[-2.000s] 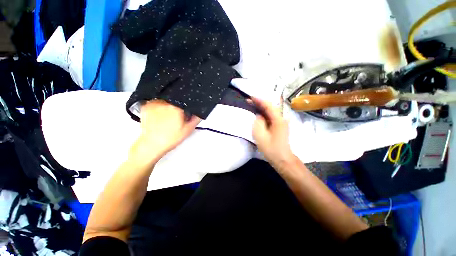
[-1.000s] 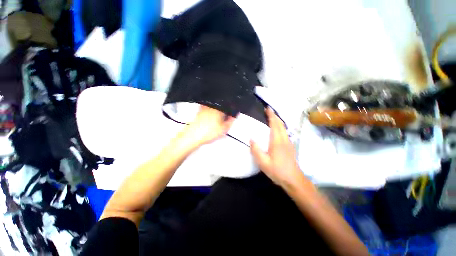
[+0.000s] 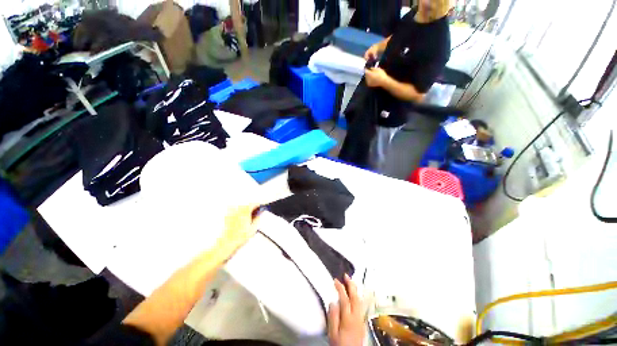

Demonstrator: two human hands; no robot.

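Note:
The black speckled garment piece (image 3: 319, 197) lies across the pressing table, beyond the padded board. Its white facing (image 3: 298, 247), with a thin dark edge, curves along the white padded board (image 3: 183, 182). A small white loop (image 3: 308, 221) lies on the black cloth. My left hand (image 3: 242, 224) is closed on the far-left end of the piece; its fingertips are partly hidden. My right hand (image 3: 347, 314) lies at the near end of the band, fingers spread, and shows no clear grip. The steam iron (image 3: 406, 332) is cut off by the bottom edge.
A blue strip (image 3: 291, 155) lies on the table's far side. A black bundle with white edges (image 3: 111, 155) is left of the board. A person (image 3: 406, 61) stands beyond the table. A red basket (image 3: 440, 182) and blue crates (image 3: 314, 91) are behind. A yellow hose (image 3: 541, 295) runs at right.
The view has lifted and turned, showing more of the room and the person. The black cloth now lies away from the board, with more of the white band exposed. The iron is mostly out of the picture.

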